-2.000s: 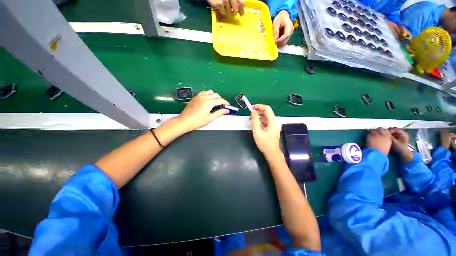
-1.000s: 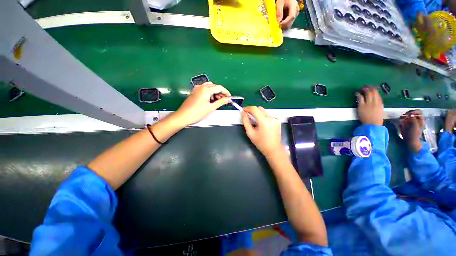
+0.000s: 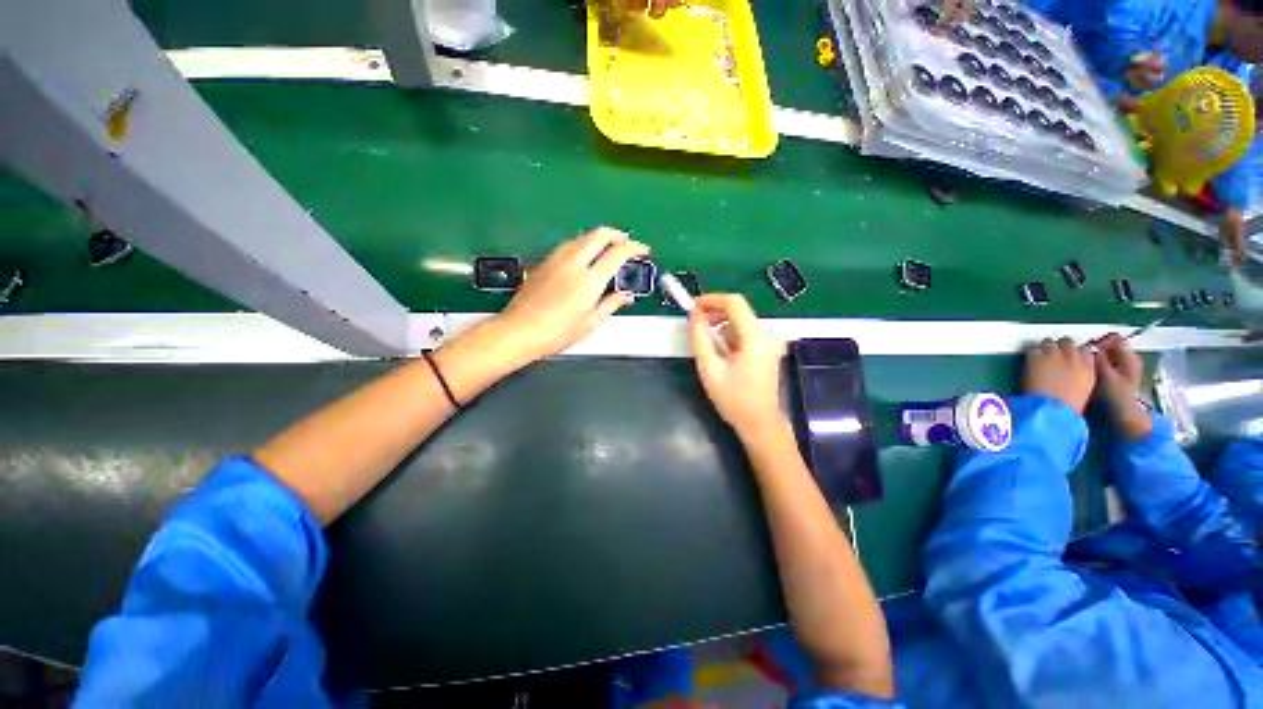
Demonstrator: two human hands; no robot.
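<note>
My left hand [image 3: 571,294] is over the near edge of the green belt, its thumb and fingers on a small dark watch case [image 3: 636,277] with a silver rim. My right hand [image 3: 734,353] holds a thin white stick tool [image 3: 676,291] between thumb and fingers, pointing up and left. Another watch case [image 3: 688,285] lies on the belt just behind the stick, partly hidden by it. The stick's tip is beside the case at my left hand; I cannot tell whether they touch.
More watch cases [image 3: 787,280] lie along the green belt [image 3: 416,180]. A black smartphone [image 3: 834,416] and a white-purple tub [image 3: 977,421] lie right of my hands. Across are a yellow tray [image 3: 679,83] and blister trays [image 3: 997,83]. A grey post [image 3: 208,166] stands left. A neighbour's hands [image 3: 1080,374] are right.
The case at my left hand now shows its dark face, and the stick has come away from it. Other cases on the belt have shifted. The neighbour's hand has come back from the belt.
</note>
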